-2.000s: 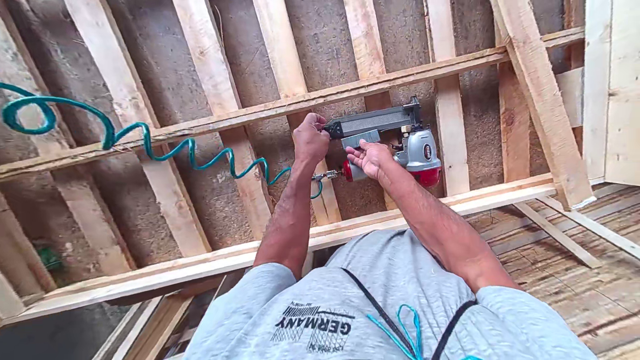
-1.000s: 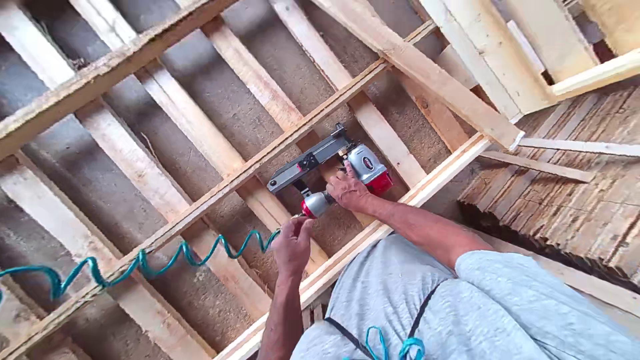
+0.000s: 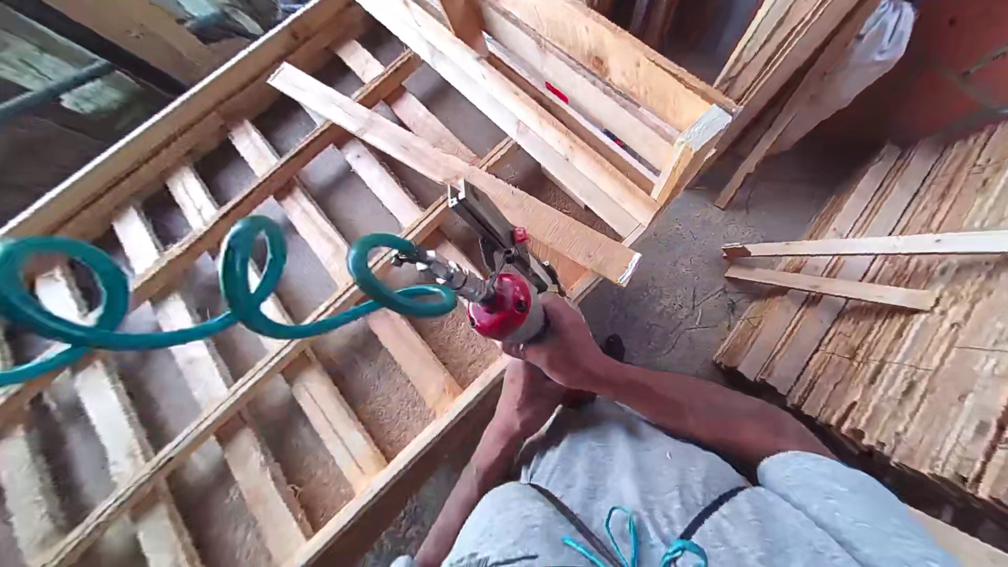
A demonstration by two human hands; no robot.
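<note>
My right hand is closed around the handle of a pneumatic nailer, whose red end cap faces up toward me. The nailer's dark magazine points up and left, over a slatted wooden frame. A coiled teal air hose joins the tool at a metal coupling. Just below the right hand is my left hand, close against my front; its fingers are mostly hidden, so whether it holds anything does not show. A loose board lies slantwise across the frame, beyond the nailer.
Stacked thin boards fill the right side, with two narrow strips on them. A box-like timber assembly stands at the upper right. Concrete floor shows between frame and stack. The hose hangs in loops across the left.
The nailer has turned in my right hand, its red cap now toward me. My left hand has moved from the hose end to beneath my right hand. The view has swung right.
</note>
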